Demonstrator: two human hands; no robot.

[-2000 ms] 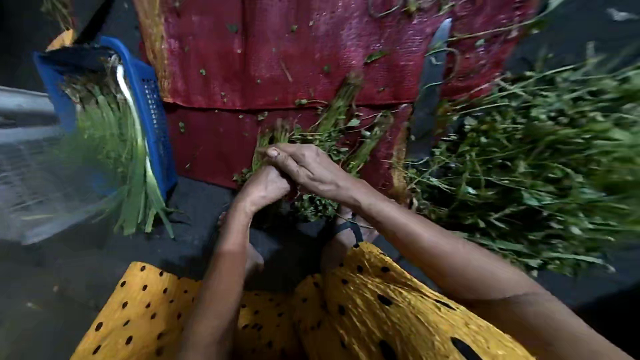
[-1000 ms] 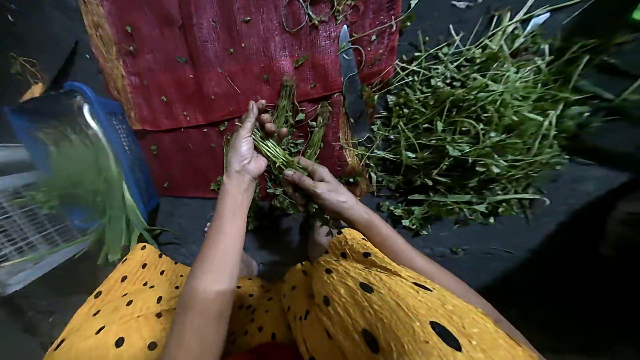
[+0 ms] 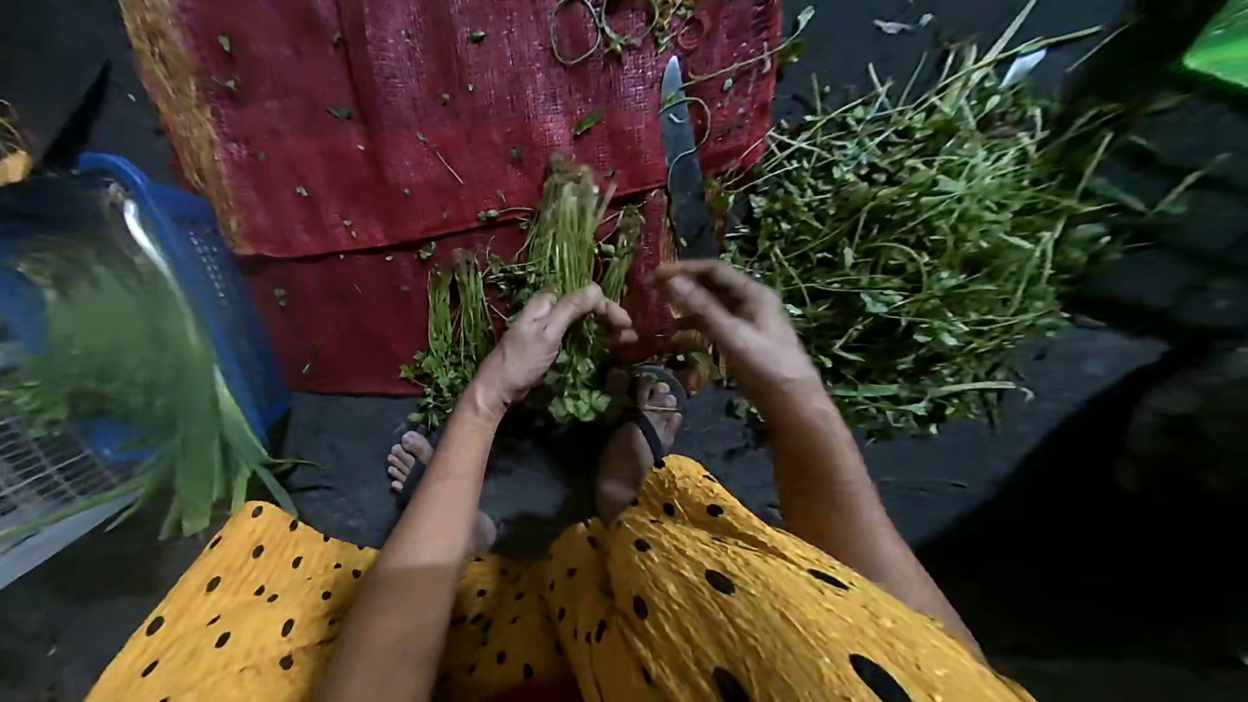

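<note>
My left hand [image 3: 551,336] is closed around a bunch of leafy green herbs [image 3: 567,229], whose pale stems and roots point away from me and whose leaves hang below the hand. To its right, my right hand [image 3: 731,317] is raised with fingers bent and a gap between thumb and fingers; nothing shows clearly in it. Smaller herb bunches [image 3: 458,312] lie left of the held one on a red mesh sack [image 3: 390,127], and another lies to its right. A knife [image 3: 682,146] rests on the sack beyond my right hand.
A large heap of loose greens [image 3: 907,244] lies on the dark floor at right. At left stands a blue plastic basket [image 3: 214,283] with long-leaved greens [image 3: 210,458] hanging over its side. Rubber bands [image 3: 575,34] lie at the sack's top. My sandalled feet are below my hands.
One second ago both hands were together at a bunch of stems; now they are apart, the right hand off to the right. The left hand's bunch now points away from me.
</note>
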